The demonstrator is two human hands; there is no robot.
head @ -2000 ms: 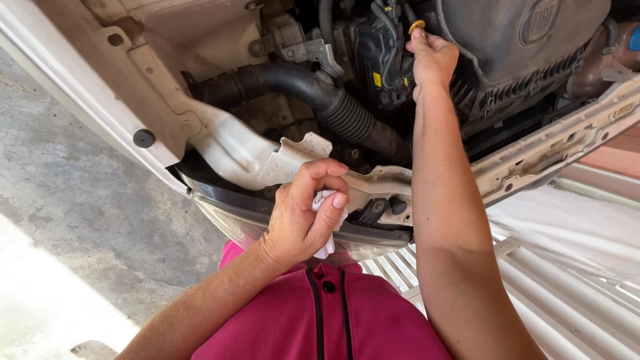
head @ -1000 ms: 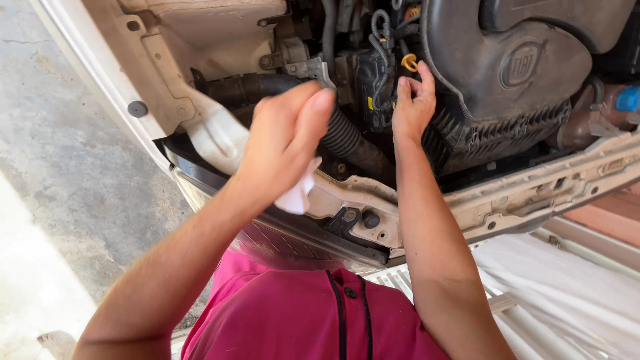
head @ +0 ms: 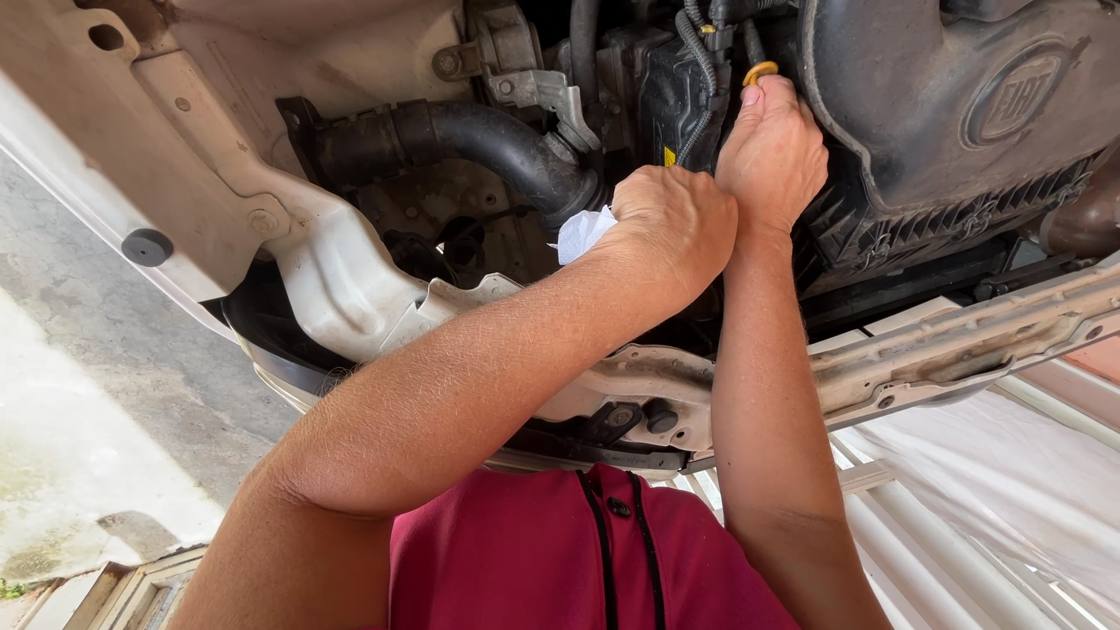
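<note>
My right hand (head: 774, 153) pinches the yellow ring handle (head: 760, 72) of what looks like an engine oil dipstick, beside the black plastic engine cover (head: 954, 96). Bent at the wrist, my left hand (head: 674, 219) lies against the right wrist, its fingers turned down out of sight. A crumpled white cloth or paper (head: 584, 234) sticks out of the left hand on its left side. Just left of the hands, a black intake hose (head: 507, 149) curves down into the bay. A black unit with a yellow label (head: 670, 157) is directly above my left hand.
The car's white inner fender (head: 201, 166) borders the bay on the left, with a black rubber stop (head: 147, 248) on it. The metal front crossmember (head: 971, 346) runs below my hands. Corrugated hoses (head: 697, 61) hang near the dipstick handle. White slats (head: 927, 534) stand at lower right.
My left hand has moved right and deeper into the bay, from over the front edge to beside my right wrist. The right hand is at the yellow handle, where its fingers were near it a second ago.
</note>
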